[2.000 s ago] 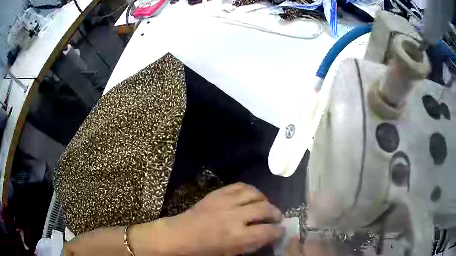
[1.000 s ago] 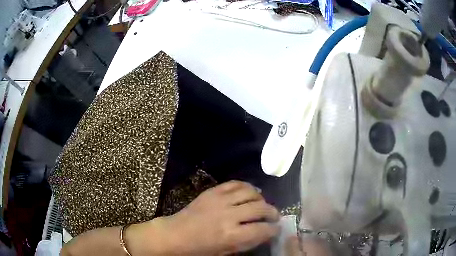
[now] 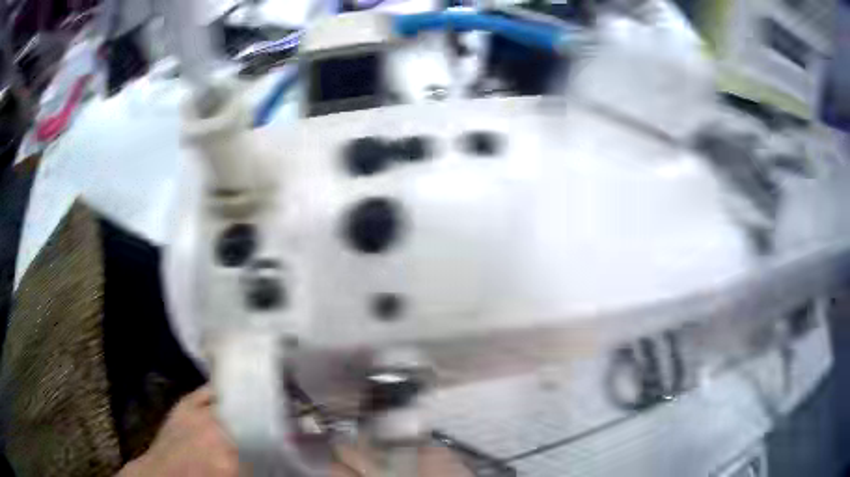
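Note:
The picture is blurred. The brown-gold patterned fabric (image 3: 51,345) lies at the lower left, beside plain dark fabric (image 3: 135,312). The white sewing machine head (image 3: 466,233) with round black plugs fills the middle. My left hand (image 3: 191,442) is low left, against the fabrics and partly hidden behind the machine's front end; its fingertips do not show. My right hand (image 3: 410,461) is a skin-coloured blur at the bottom edge, below the machine head and mostly cut off. The needle area cannot be made out.
A white table surface (image 3: 112,144) shows at the upper left, with a pink item (image 3: 63,114) beyond it. A blue hose (image 3: 485,22) runs behind the machine head. A cream box (image 3: 769,56) stands at the upper right. Dark marks show on the white surface at the lower right.
The view has swung to the right, so the fabrics and my left hand sit further left and more of the machine shows. The white oval attachment is out of sight.

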